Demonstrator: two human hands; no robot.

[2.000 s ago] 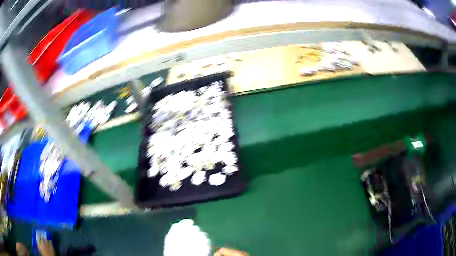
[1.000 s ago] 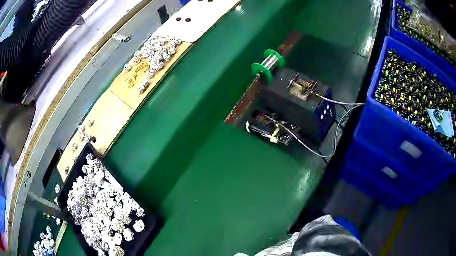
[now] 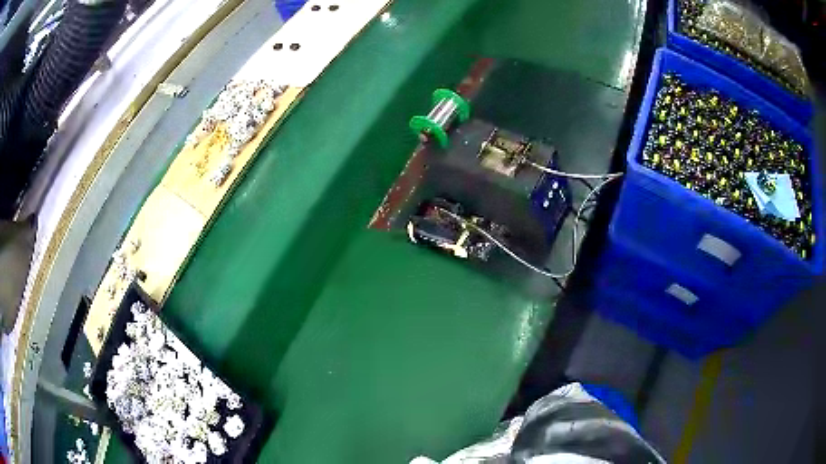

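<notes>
Neither of my hands shows clearly; grey and white cloth (image 3: 580,430) of my clothing is at the bottom edge. The dark soldering station (image 3: 507,181) stands on the green bench (image 3: 362,353), with a metal mechanism on top and pale cables to the right. A bright green spool of silvery wire (image 3: 441,118) is at its back left. A smaller dark device (image 3: 453,231) sits at its near left. A black tray (image 3: 249,435) at the lower left holds a heap of small white parts (image 3: 163,390).
Stacked blue crates (image 3: 670,217) at the right hold black-and-yellow components (image 3: 715,145) and a light blue slip (image 3: 772,195). A tan board (image 3: 172,222) along the left bears loose white parts (image 3: 237,118). A round blue seat (image 3: 616,408) is partly hidden. A dark ribbed sleeve (image 3: 68,68) is upper left.
The view has swung right from the tray to the station and crates. The white-gloved hand and bare fingers at the bottom two seconds ago no longer show. Lately the scene has shifted slightly left.
</notes>
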